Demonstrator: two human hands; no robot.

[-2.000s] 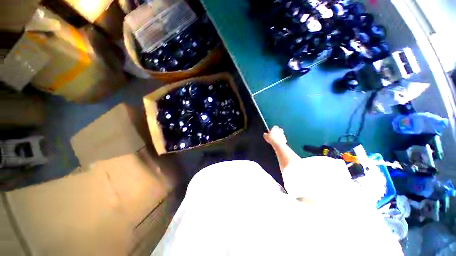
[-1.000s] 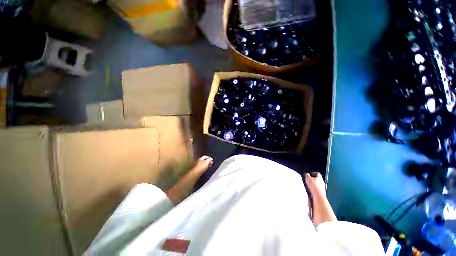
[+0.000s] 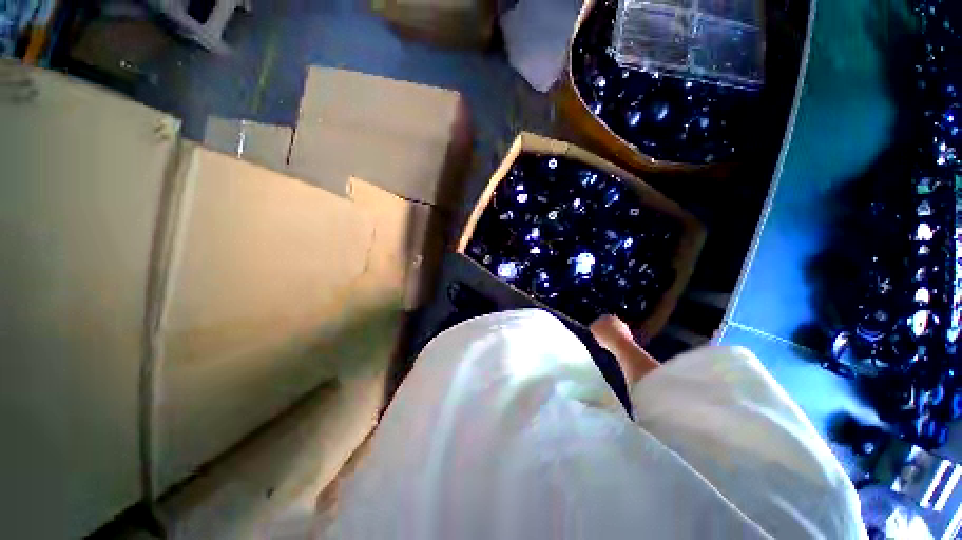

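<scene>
An open brown carton full of round black plastic housings stands on the floor in front of me. My right hand is at the carton's near edge, below the housings. It is small and blurred, and its fingers are partly hidden, so its grip cannot be told. My left hand is not in view.
Behind it, another carton of black housings bears a clear divided tray. Closed brown cartons fill the left side. The green-topped bench runs along the right, with a dark heap of housings.
My view has turned left, so the cartons and bench sit further right. My right hand has moved from the bench edge to the carton's near edge. My left hand has gone out of view.
</scene>
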